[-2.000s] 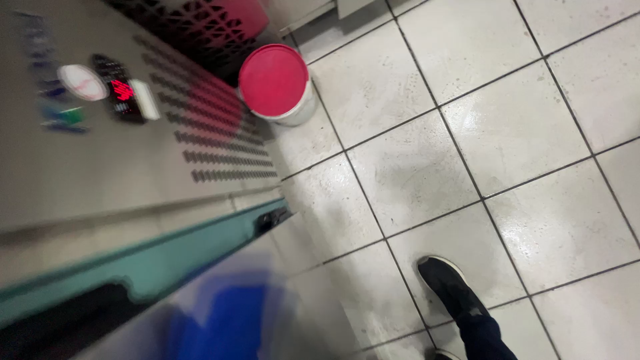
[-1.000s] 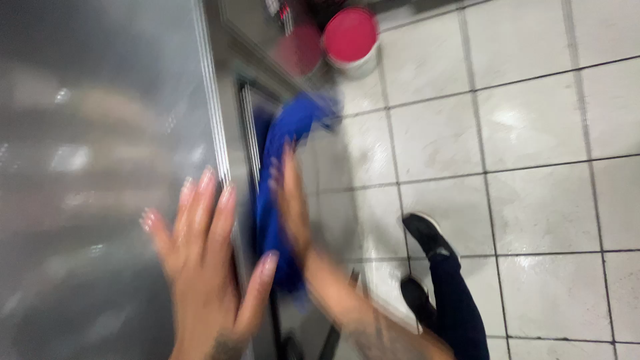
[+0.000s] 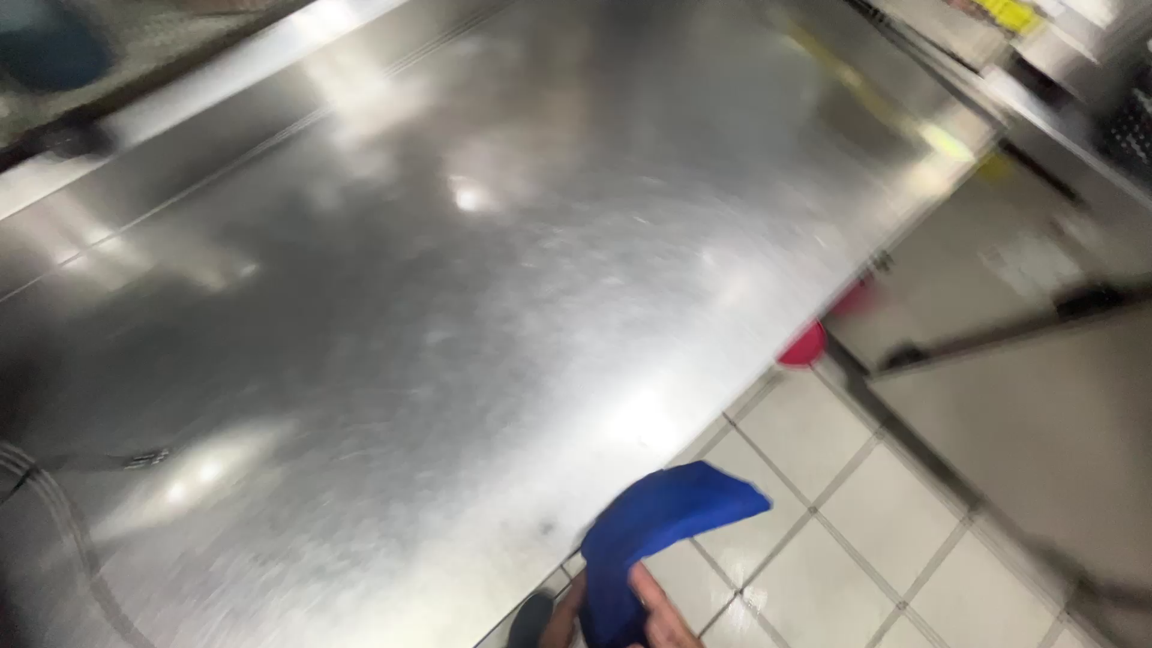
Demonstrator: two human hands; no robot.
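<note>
A folded blue cloth stands out past the front edge of a stainless steel worktop, at the bottom of the view. My right hand grips its lower right side. On the cloth's other side, close to the worktop edge, is my left hand, darker and mostly cut off by the frame; its fingers press against the cloth. The cloth's top end bends over to the right.
A cable curves over the worktop's lower left. Past the front edge lie floor tiles and a red lid, partly hidden by the worktop. Metal cabinet fronts stand at right. A dark shoe shows at the bottom.
The view has swung onto the worktop. My left hand, spread over the metal surface one second ago, is now at the cloth beside my right hand.
</note>
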